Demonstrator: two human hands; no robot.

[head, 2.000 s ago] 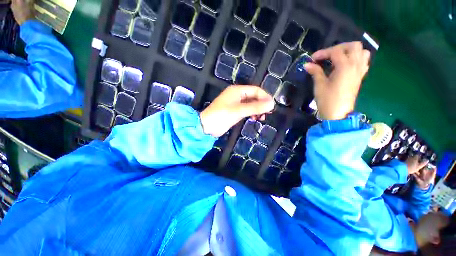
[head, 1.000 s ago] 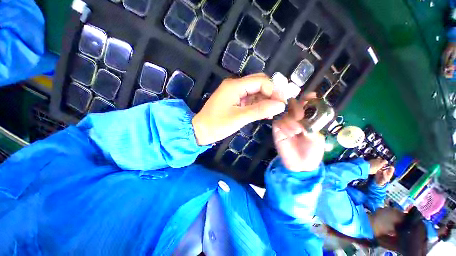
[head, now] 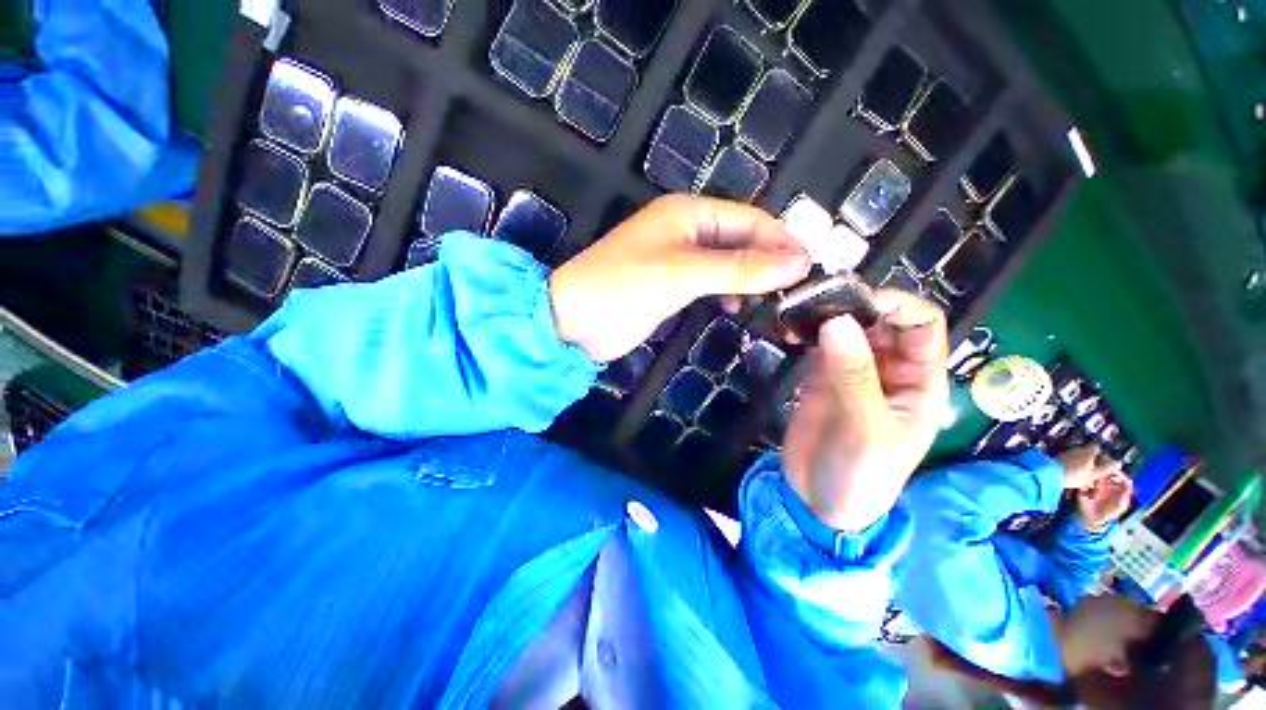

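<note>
My right hand [head: 864, 402] holds one smartwatch unit [head: 825, 304] between thumb and fingers, tilted, its edge and metal rim showing. My left hand [head: 673, 272] is just left of it, thumb and fingertips pinched together near the unit. Whether the left fingertips touch the unit or hold something small cannot be told. Both hands are above the black foam tray [head: 458, 128], whose pockets hold dark square watch units [head: 596, 88]. Bright units lie just above my fingertips. My hands and sleeves hide part of the lower row.
A neighbour in a blue smock [head: 972, 534] works at the right, hands over another tray. A round cream disc [head: 1011, 388] stands between us. Another blue sleeve [head: 97, 111] is at the upper left. Green mat [head: 1097, 278] borders the tray. A white tag [head: 1080, 151] marks its right edge.
My right hand came down from the tray's right pockets with a unit and now holds it beside my left hand. The unit has been turned since one second ago. The view has shifted.
</note>
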